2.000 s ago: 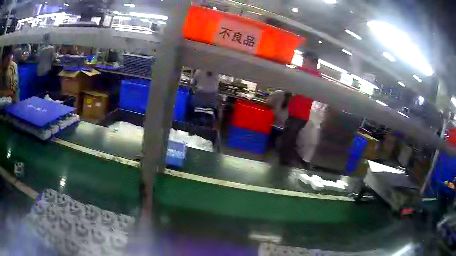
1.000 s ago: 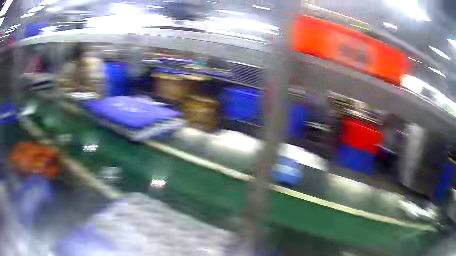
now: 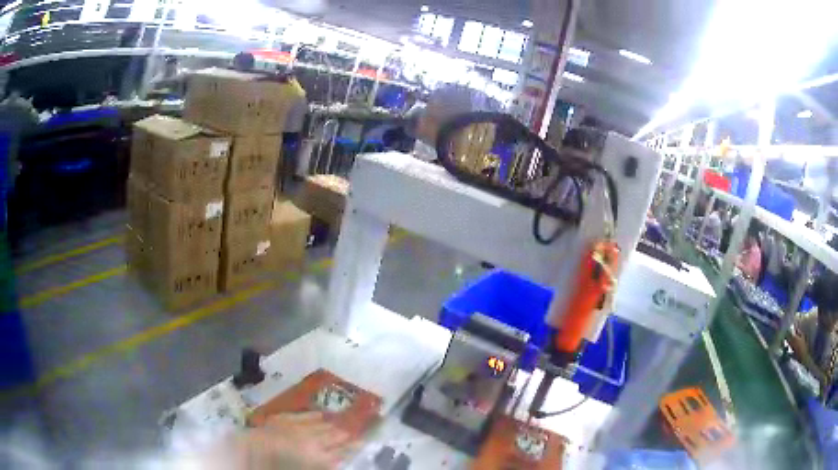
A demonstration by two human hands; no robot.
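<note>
A flat orange-red fixture (image 3: 363, 418) lies on the white machine table, with a small round whitish unit (image 3: 333, 397) in it. My left hand (image 3: 294, 444), blurred and cut off by the bottom edge, is over the fixture's near-left part; whether its fingers hold anything cannot be told. A second orange fixture (image 3: 496, 450) with a similar unit (image 3: 530, 445) is at the bottom edge, below the upright orange screwdriver head (image 3: 584, 298). My right hand is out of the picture.
A dark box with red digits (image 3: 473, 372) stands between the fixtures. The white gantry (image 3: 459, 216) arches over the table, a blue tote (image 3: 501, 298) behind. Cartons (image 3: 184, 202) stand left. An orange tray (image 3: 698, 422) and green belt (image 3: 753, 376) are right, with seated people beyond.
The view has swung left from the belt, overhead shelf and rows of white units to the gantry machine. My left hand has come into view.
</note>
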